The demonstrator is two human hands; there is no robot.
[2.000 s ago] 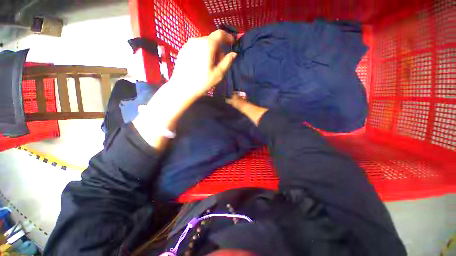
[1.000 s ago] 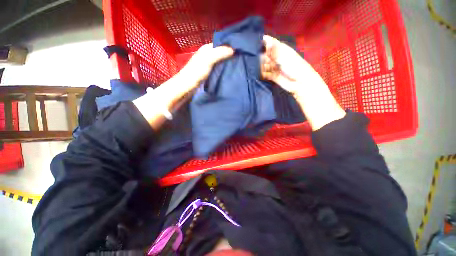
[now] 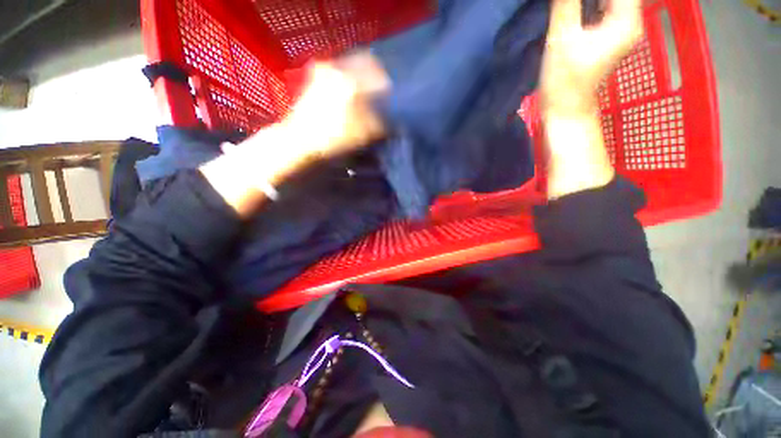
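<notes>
A navy garment (image 3: pixel 450 81), blurred and lighter blue on some faces, is stretched above the red crate (image 3: pixel 385 263). My left hand (image 3: pixel 338 103) is closed on its left end, near the middle of the view. My right hand (image 3: pixel 587 56) is raised at the upper right, blurred, beside the garment's right end; dark cloth shows at its fingers, and the exact hold is hard to see. More navy cloth lies in the crate and over its left edge under my left forearm.
A brown wooden stool (image 3: pixel 56 192) stands at the left by another red crate (image 3: pixel 17 272). Yellow-black tape (image 3: pixel 728 342) marks the floor at the right. A dark object (image 3: pixel 765 208) is at the right edge. A lanyard holder (image 3: pixel 278 409) hangs on my chest.
My hands have moved apart, the right one up and to the right. The garment, which hung folded between them, is now spread sideways. The crate has shifted slightly left in view.
</notes>
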